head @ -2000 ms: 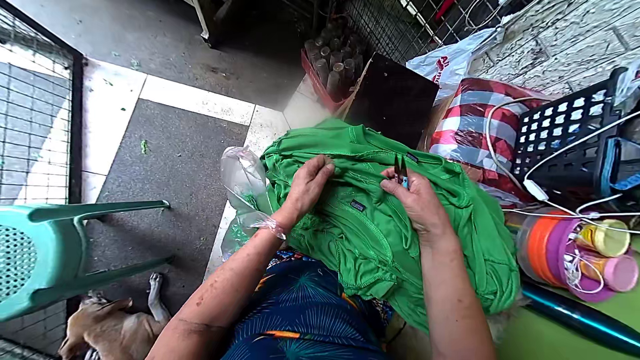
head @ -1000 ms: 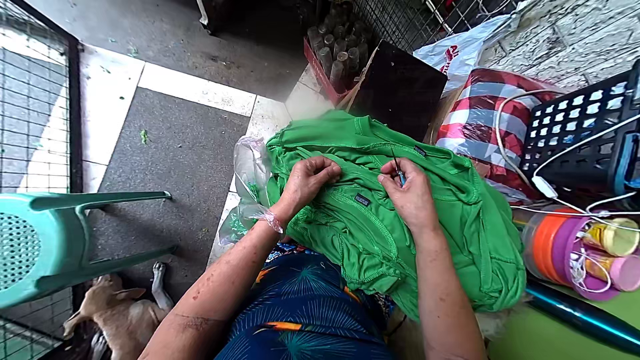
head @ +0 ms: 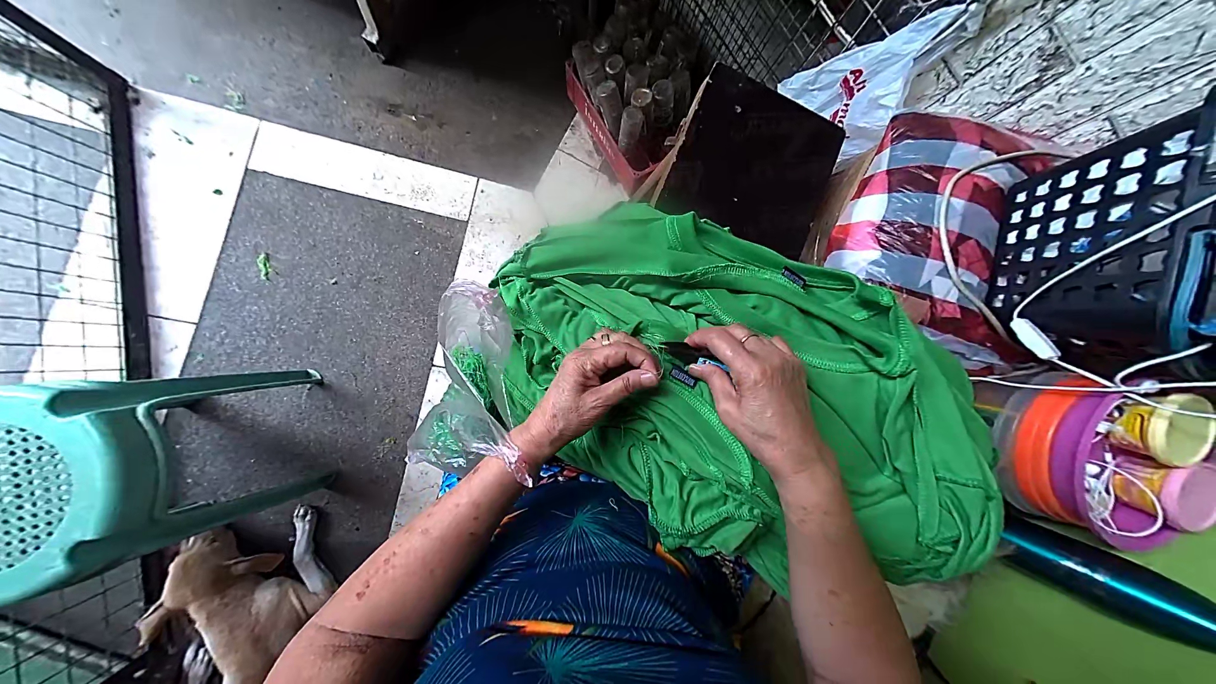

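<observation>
A heap of bright green knit garments [head: 855,456] with dark neck labels lies over my lap. My left hand [head: 603,380] pinches green threads at a seam, thumb against the fingers. My right hand [head: 755,389] holds small thread snips [head: 676,350], their dark blades pointing at the left fingertips; a bit of blue shows between its fingers, and the rest of the tool is hidden. A clear plastic bag [head: 465,380] with green thread scraps inside hangs from my left wrist.
A green plastic stool [head: 85,475] stands at left, with a dog [head: 237,598] lying below it. A red crate [head: 608,142] of bottles, a dark box [head: 750,142], a checkered bundle [head: 912,218], a black basket [head: 1102,209], cables and plastic tubs [head: 1054,446] stand beyond and right.
My right hand has moved left, bringing the snips' blades up to my left fingertips. Earlier the hands were farther apart, with the blades pointing up.
</observation>
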